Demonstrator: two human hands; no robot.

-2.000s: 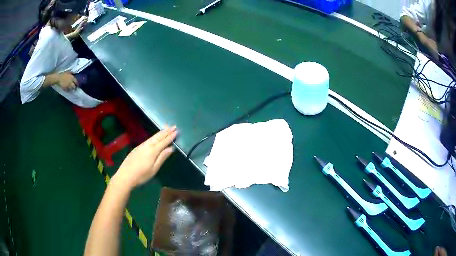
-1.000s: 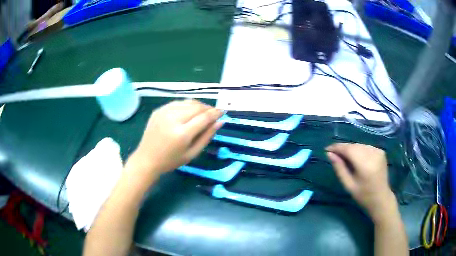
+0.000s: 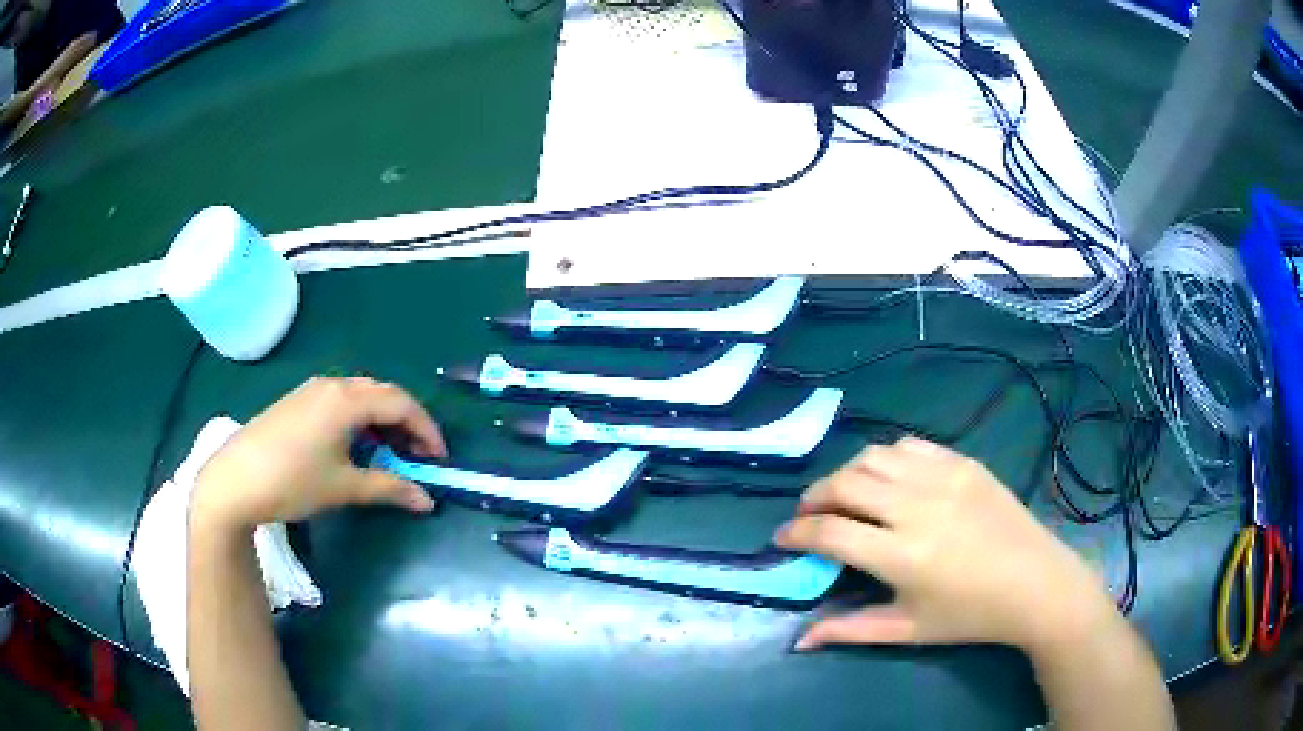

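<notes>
Five black and light-blue 3D printing pens lie roughly side by side in front of me, dark tips to the left, one of them at the near side (image 3: 686, 571). My left hand (image 3: 322, 450) is around the dark tip of the fourth pen (image 3: 529, 486), which sits further left; its thumb and fingers are on either side, and a firm grip cannot be made out. My right hand (image 3: 929, 550) is at the rear end of the nearest pen, fingers spread, thumb apart on the near side. The rear end is partly hidden by the fingers.
A white cloth (image 3: 172, 557) and pale blue-white cylinder (image 3: 236, 286) are at left. Behind the pens is a white board (image 3: 672, 143) with a black box (image 3: 822, 50). Cables, coiled clear filament (image 3: 1200, 314), scissors (image 3: 1255, 593), a grey post (image 3: 1200, 114) and blue bin (image 3: 1279, 286) are at right.
The view has turned from the bench's left side to the pens. My left hand has moved down and left to the fourth pen's tip. My right hand has moved left to the nearest pen's rear.
</notes>
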